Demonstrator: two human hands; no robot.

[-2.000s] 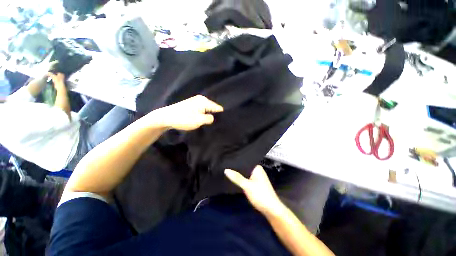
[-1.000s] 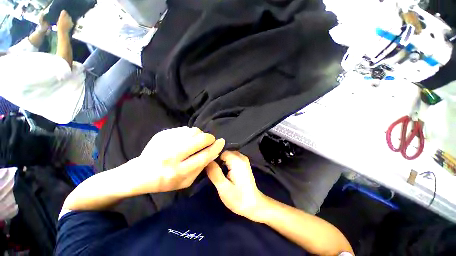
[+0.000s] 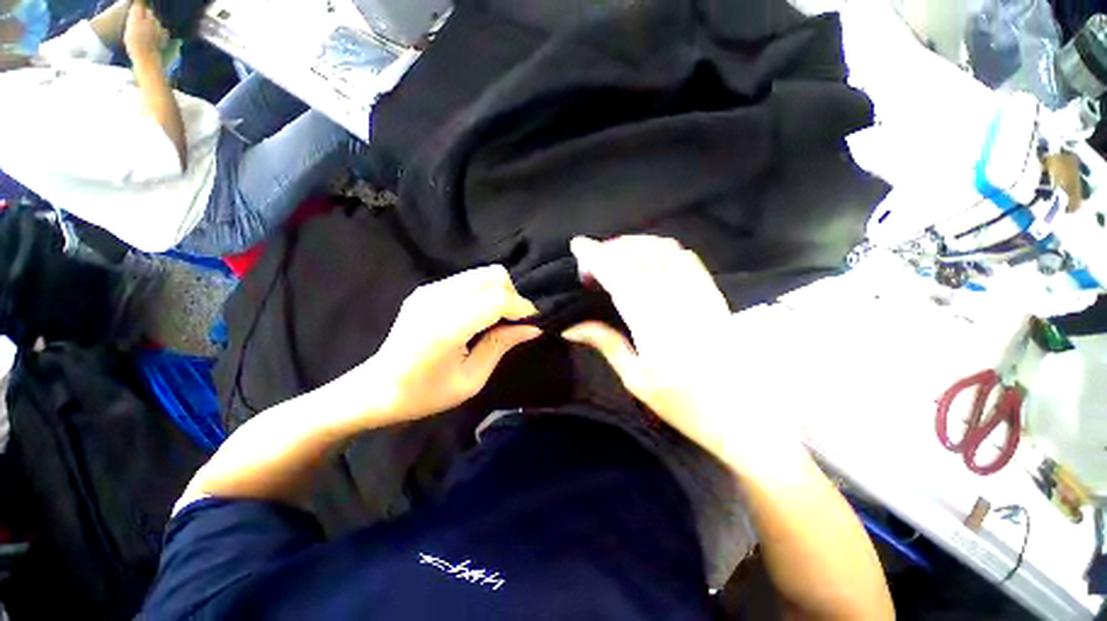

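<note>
A large black garment piece lies heaped over the white table top and hangs down over my lap. My left hand and my right hand meet at the middle of the view, in front of my chest. Both hands pinch a gathered fold of the black cloth between thumbs and fingers. The fingertips are close together, with the dark fold showing between them. The exact edge or seam held is hard to make out in the dark cloth.
Red-handled scissors lie on the white table top at right. A brown tab and a dark thread are near its edge. The sewing machine head is at upper right. A person in a white top sits at upper left.
Both hands have moved slightly up and stay together at the cloth, which is now gathered between them. My right hand has come further over the fold. The view has shifted a little.
</note>
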